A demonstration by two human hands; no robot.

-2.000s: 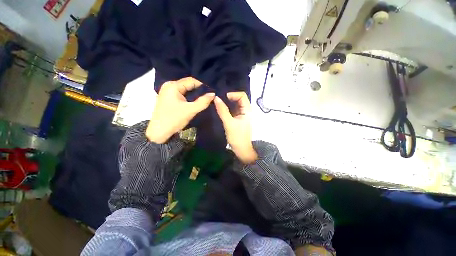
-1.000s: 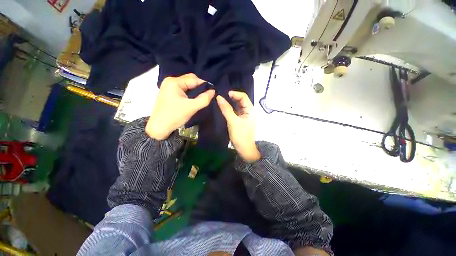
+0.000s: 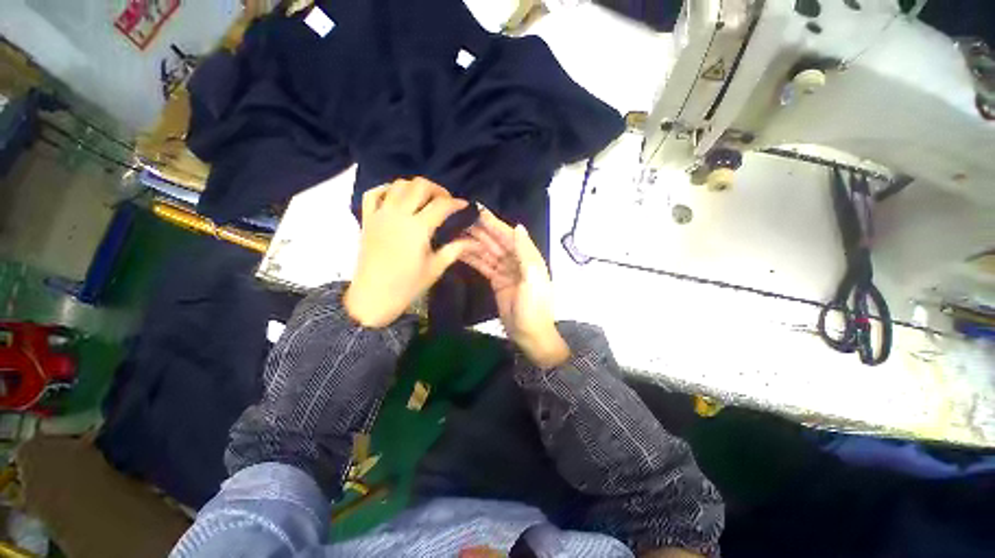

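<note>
The dark navy garment (image 3: 436, 98) lies spread over the left part of the white machine table and hangs over its front edge, with two small white labels on it. My left hand (image 3: 404, 249) grips a bunched fold of the navy cloth between thumb and fingers at the table's front. My right hand (image 3: 517, 279) is beside it, palm turned inward and fingers loosely spread near the fold. Whether the right fingertips touch the cloth cannot be told.
The white sewing machine (image 3: 807, 98) stands at the right. Black scissors (image 3: 856, 267) lie under its arm. A dark cord (image 3: 698, 279) runs along the white table (image 3: 698, 338). More navy cloth (image 3: 202, 349) hangs at the lower left. A red object (image 3: 38, 365) is at far left.
My right hand has loosened from its pinch and its palm has opened out. My left hand now has a bunched fold of cloth. The view has shifted slightly.
</note>
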